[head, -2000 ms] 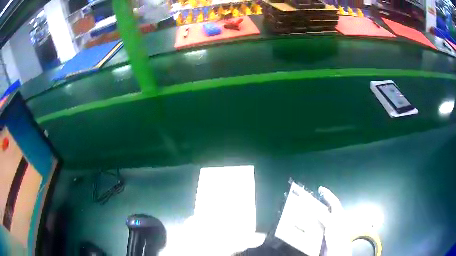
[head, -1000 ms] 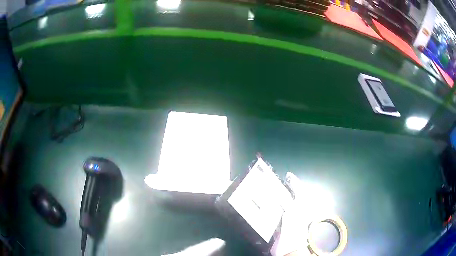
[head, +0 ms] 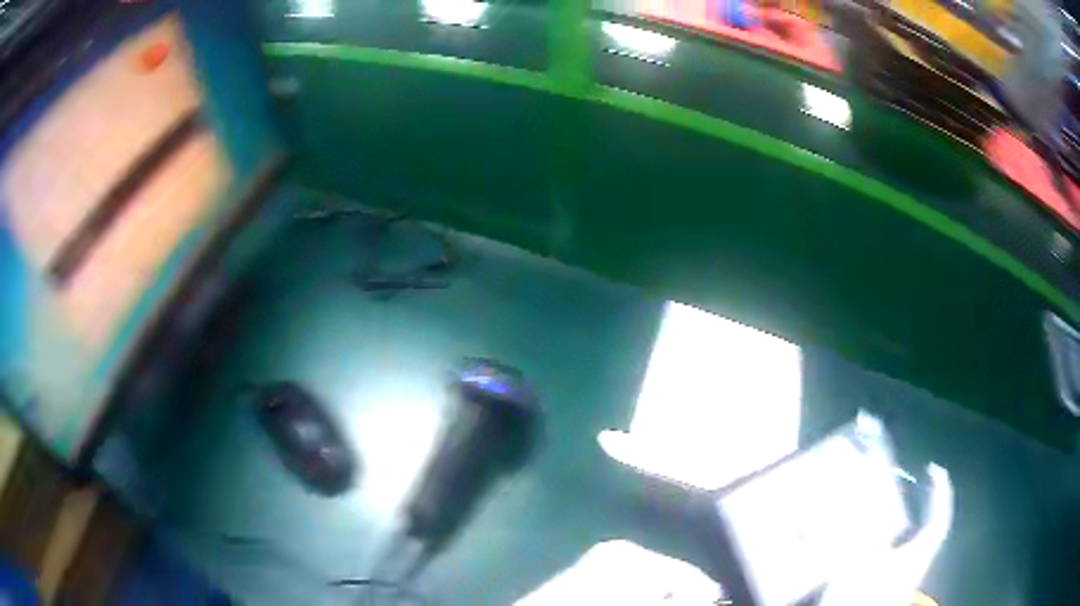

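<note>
A flat dark-edged device with a white face [head: 811,509] is tilted at the lower right, beside a bright white box [head: 722,397] with a small tab at its left. My white-gloved right hand [head: 912,545] holds the device by its right side; glare hides most fingers. My left hand [head: 622,578], white-gloved, is cut off by the bottom edge, below the box and left of the device. It is blurred, and its fingers cannot be made out.
A black barcode scanner [head: 474,450] lies left of the box, with a black mouse [head: 304,438] beyond it. A monitor [head: 119,178] stands at the left. A loose cable [head: 405,260] lies near the green rail [head: 711,128]. Another device [head: 1066,361] is cut off at the right edge.
The view has swung left, bringing the monitor back in and shifting the bench things rightward. My right hand still holds the device. More of my left hand shows at the bottom.
</note>
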